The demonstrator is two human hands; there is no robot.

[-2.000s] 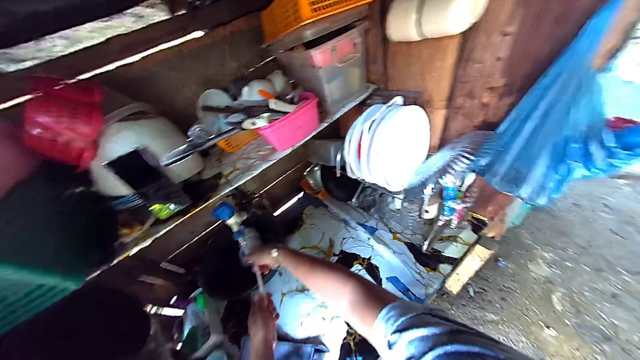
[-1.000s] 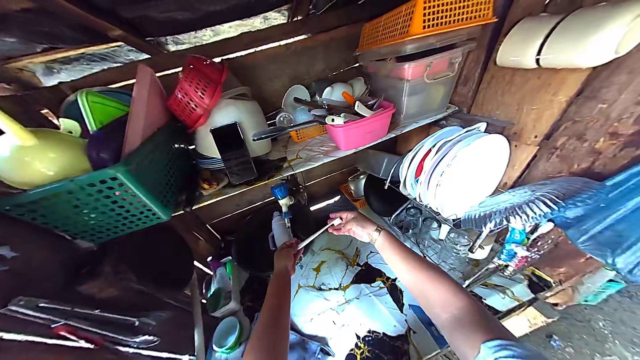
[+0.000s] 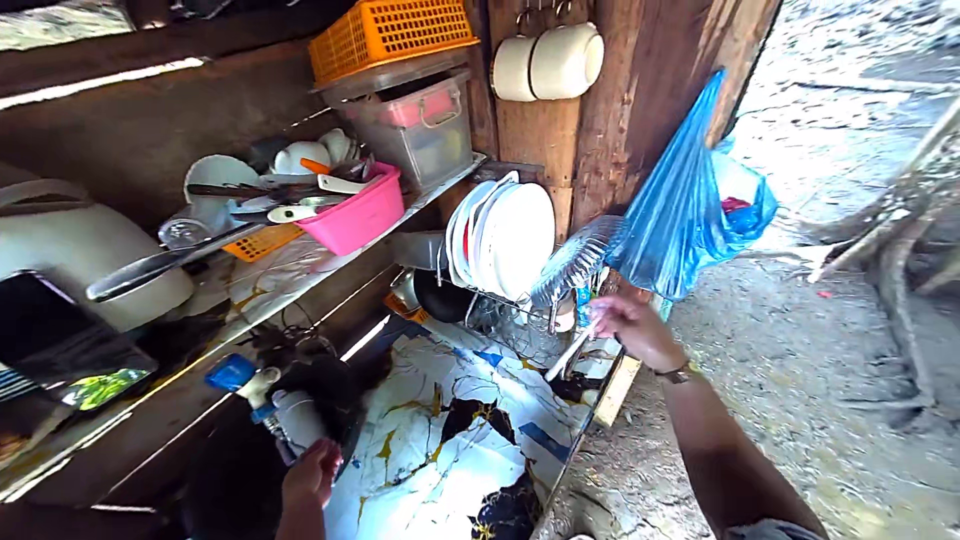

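Note:
My right hand (image 3: 626, 322) grips a thin whitish stick-like utensil (image 3: 571, 352), which points down to the left over the right edge of the marbled counter sheet (image 3: 420, 420). A dish rack (image 3: 517, 304) with upright white plates (image 3: 517, 240) and clear glasses stands just left of that hand. At the lower left, my left hand (image 3: 315, 469) is loosely curled beside a pale cylindrical thing (image 3: 300, 420); whether it touches or holds that is unclear. A blue-capped fitting (image 3: 232, 373) rises just above the cylinder.
A shelf (image 3: 277, 307) above the counter bears a pink basket of utensils (image 3: 364, 214), a clear storage box (image 3: 427, 127) and a dark phone-like slab (image 3: 64, 337). A blue plastic bag (image 3: 660, 225) hangs at the right, near two hanging cream mugs (image 3: 566, 64).
My right hand has moved away from my left, to the right beside the dish rack, with the whitish utensil in it. The view has swung right.

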